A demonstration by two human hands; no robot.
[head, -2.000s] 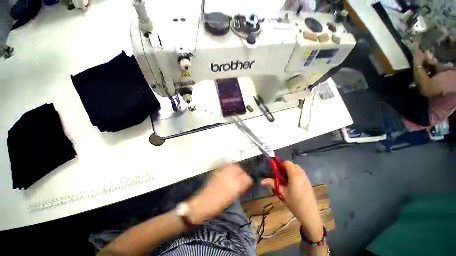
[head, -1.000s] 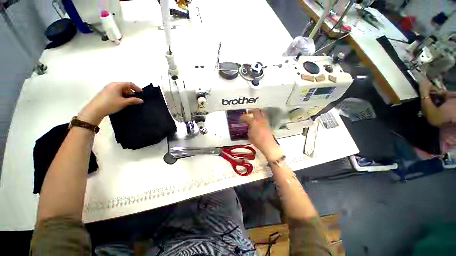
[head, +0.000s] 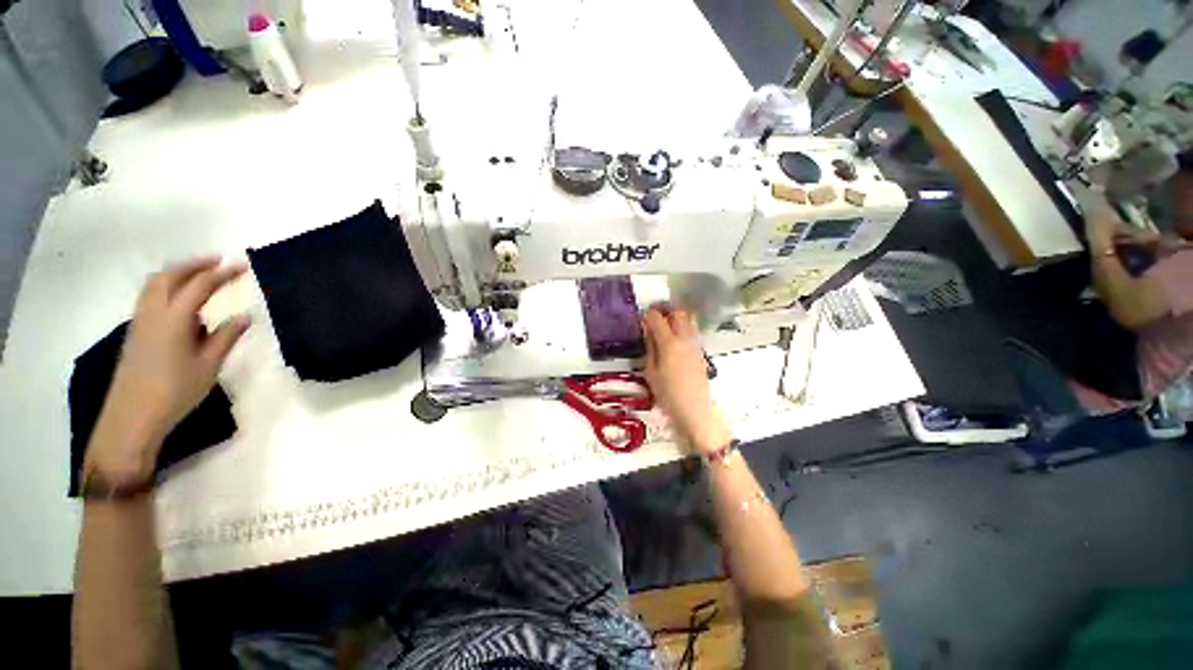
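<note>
Two stacks of dark cut pieces lie on the white table, one beside the machine's needle end [head: 348, 296] and one at the far left [head: 102, 393], partly hidden by my left hand and forearm. My left hand [head: 168, 353] is above the left stack, fingers apart, empty. My right hand [head: 675, 363] is at the right edge of the smartphone [head: 610, 318] on the machine bed; whether its fingers hold anything cannot be told. The red-handled shears [head: 610, 408] lie on the table below the phone, blades pointing left.
The white brother machine [head: 667, 223] stands behind the phone. A dark disc [head: 427, 408] lies near the needle end. A pale flat tool [head: 799, 356] is at right. A thread cone [head: 274, 59] stands far left. A person [head: 1136, 282] sits at another station at right.
The shears went from my right hand onto the table. My left hand went to the near stack, then left it, moving left and down. My right hand moved from over the phone to its right edge.
</note>
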